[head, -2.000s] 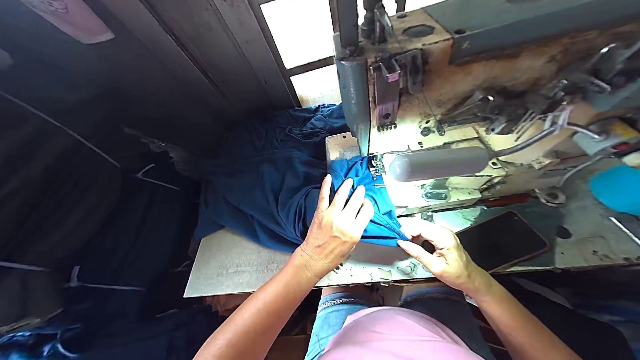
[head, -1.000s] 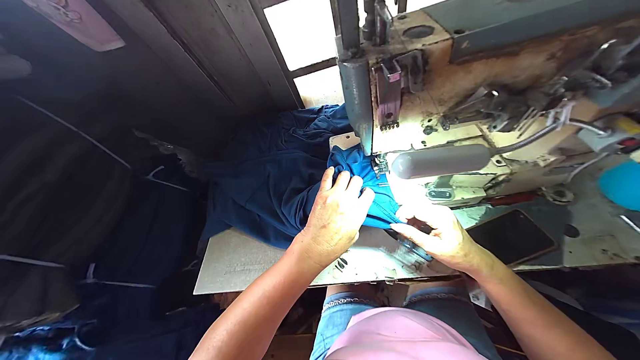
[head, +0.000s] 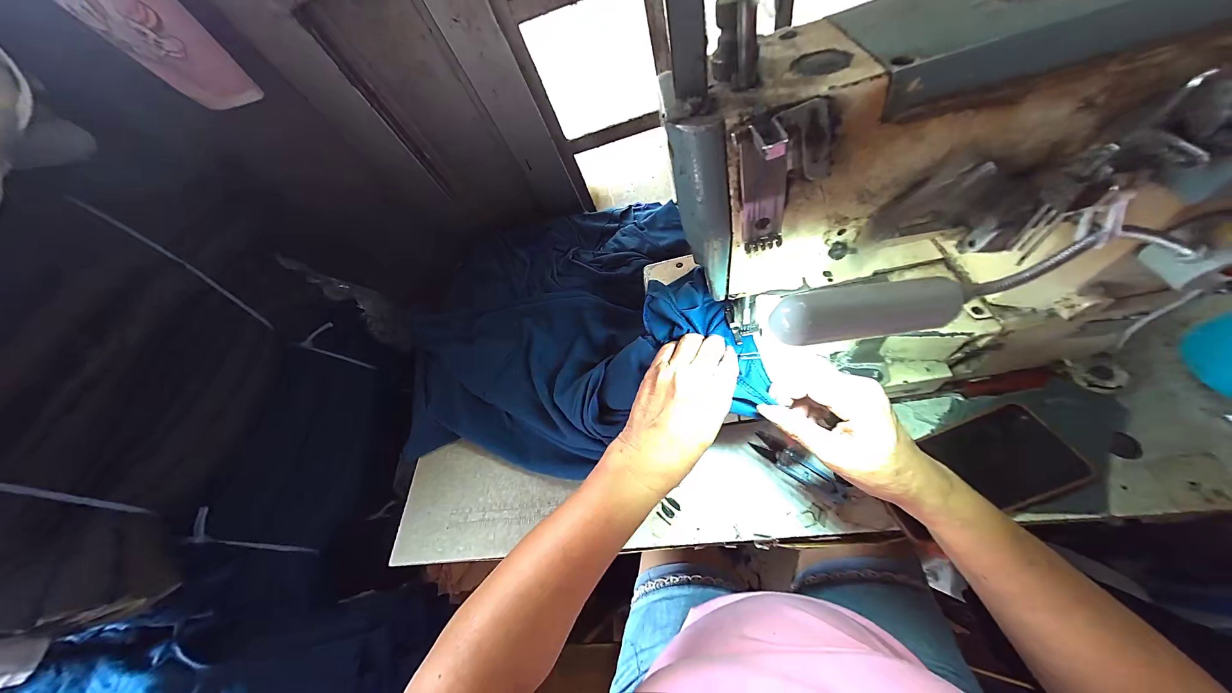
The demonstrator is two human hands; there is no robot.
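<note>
Blue fabric (head: 539,356) lies bunched over the left part of the sewing table and runs under the needle area of an industrial sewing machine (head: 818,221). My left hand (head: 681,404) lies on the fabric just in front of the needle area, its fingers curled over the folds. Between the thumb and fingers of my right hand (head: 847,423), the fabric's right edge is pinched. A lamp with a grey cover (head: 866,310) lights this spot brightly. Thread snips (head: 794,460) lie on the table beneath my right hand, partly hidden by it.
A dark smartphone (head: 1006,457) rests on the table to the right. Bundles of dark cloth tied with pale strips (head: 241,433) are piled at the left. Behind the machine is a barred window (head: 592,72). A bright blue round object (head: 1208,354) sits at the right edge.
The fabric near the needle has shifted and bunched up differently under my left hand. The snips, barely seen two seconds ago, now show more plainly beneath my right hand.
</note>
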